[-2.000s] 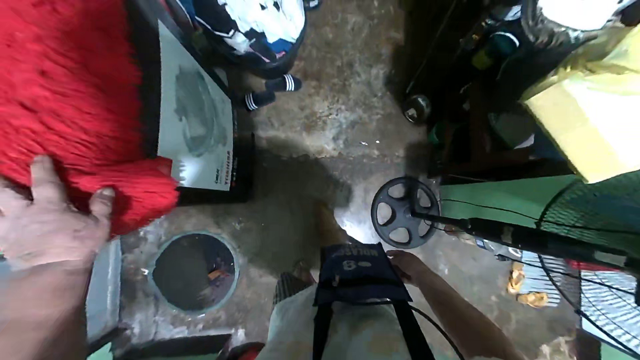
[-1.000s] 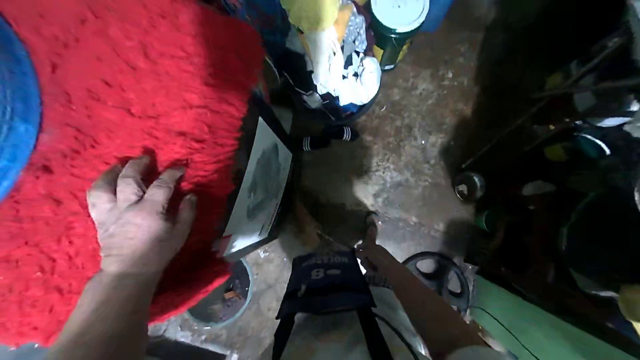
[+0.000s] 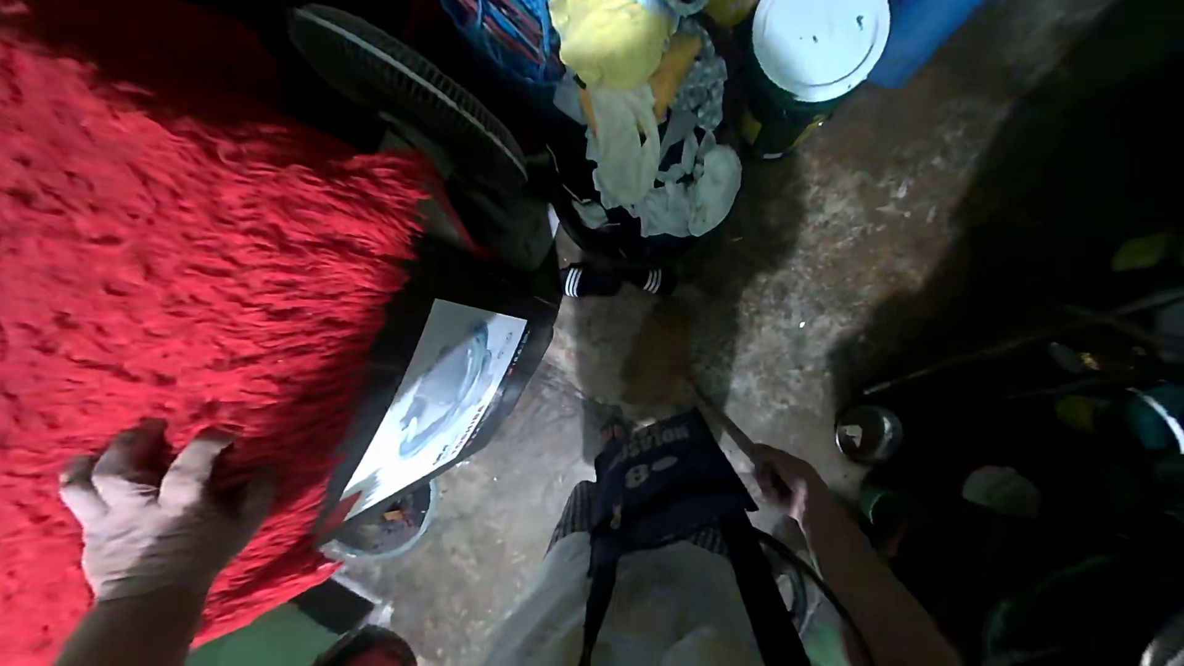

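Note:
A red shaggy rug or cover (image 3: 213, 268) spreads over the left side of the head view, its edge overhanging a dark carton with a printed picture panel (image 3: 435, 398). My left hand (image 3: 162, 509) rests on the rug at the lower left, fingers apart and bent into the pile, the tips partly hidden. Right of my lap, my right hand (image 3: 782, 481) is closed around a thin stick-like handle (image 3: 726, 425). The handle points up and left toward a blurred brown flat shape (image 3: 657, 356) over the floor; whether they are joined is unclear.
A fan (image 3: 412, 92) stands behind the carton. Beyond are a container of plastic bags (image 3: 666, 176), a white-lidded bucket (image 3: 819, 46) and dark striped slippers (image 3: 615, 280). A round basin (image 3: 398, 527) sits below the carton. A metal can (image 3: 868, 433) stands at right; a dark pouch (image 3: 666, 472) covers my lap.
The view has swung strongly toward the rug side. My left hand, near the rug's corner two seconds ago, is now farther in on it. A fan behind the carton has come into view.

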